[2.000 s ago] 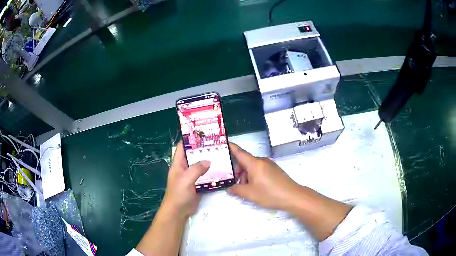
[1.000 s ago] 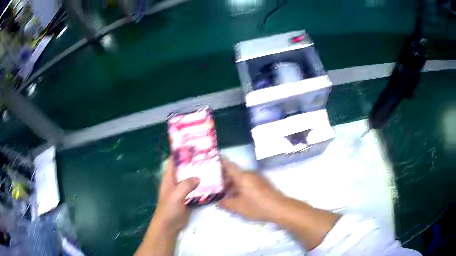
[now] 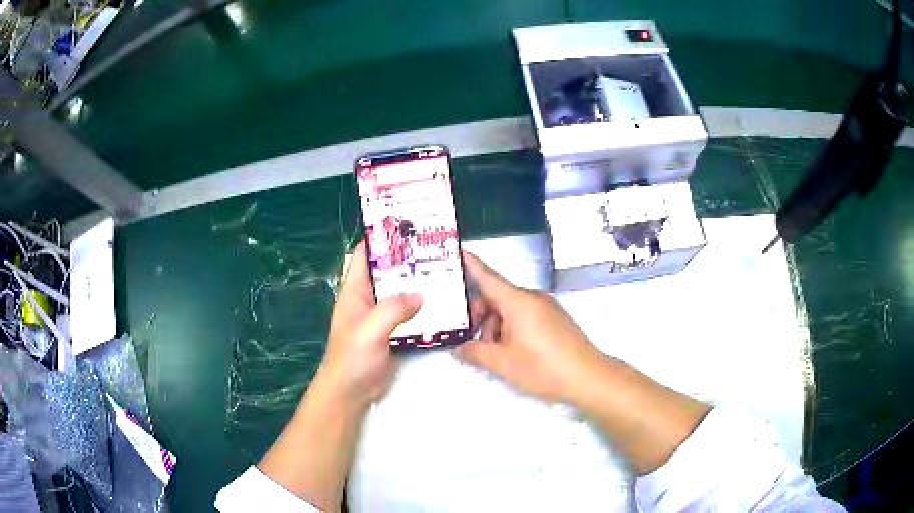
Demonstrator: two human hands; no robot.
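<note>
A smartphone (image 3: 416,240) with a dark rim stands tilted in the middle of the view, its bright screen showing a white page with pink-red pictures. My left hand (image 3: 369,326) holds its lower left side, with the thumb over the lower screen. My right hand (image 3: 526,336) holds its lower right edge, with the fingers partly hidden behind the phone.
A pale box-shaped machine (image 3: 621,160), likely a screw feeder, stands right of the phone. A dark elongated tool (image 3: 847,165) is at the right. A whitish sheet (image 3: 561,441) lies under my forearms. Plastic bags (image 3: 85,411), cables (image 3: 30,286) and a white box (image 3: 93,286) are at the left.
The view has shifted, and the phone and feeder appear higher in it. The page on the phone screen has moved, with the picture now in its middle. Both hands keep their hold.
</note>
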